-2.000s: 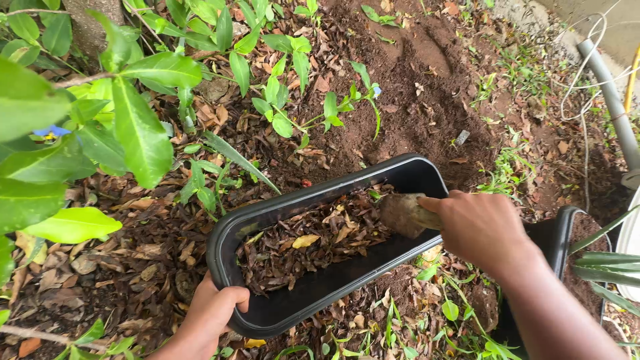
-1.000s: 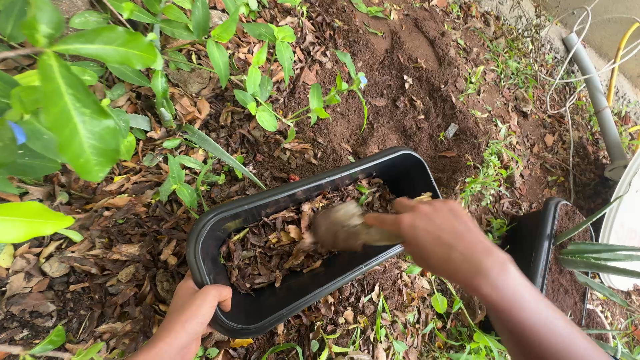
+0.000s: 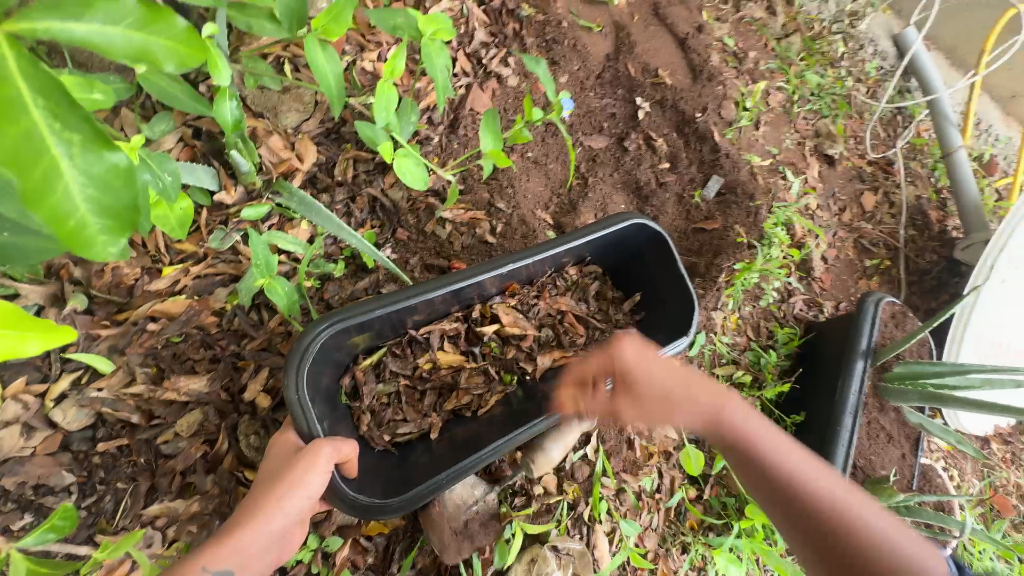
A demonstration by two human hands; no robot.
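Note:
A black plastic rectangular planter (image 3: 488, 280) lies tilted across the middle, partly filled with dry brown leaves (image 3: 448, 368). My left hand (image 3: 300, 472) grips its lower left corner, thumb over the rim. My right hand (image 3: 620, 380), blurred, is over the planter's near long rim at the right; its fingertips are unclear, and I see no tool in it. Just below that rim, on the ground, rests a hand trowel with a wooden handle (image 3: 560, 444) and a soil-covered blade (image 3: 462, 516), partly hidden by the planter.
At the right stands another black planter (image 3: 860, 384) with soil and a spiky-leaved plant (image 3: 952, 384), beside a white container (image 3: 992, 328). A grey pipe (image 3: 944, 132) and a yellow hose (image 3: 980, 72) are at the upper right. Leafy green stems (image 3: 408, 120) overhang the upper left.
The trowel, in my right hand inside the planter before, now lies on the ground by the near rim, let go. My right hand has moved back toward that rim. My left hand still holds the corner.

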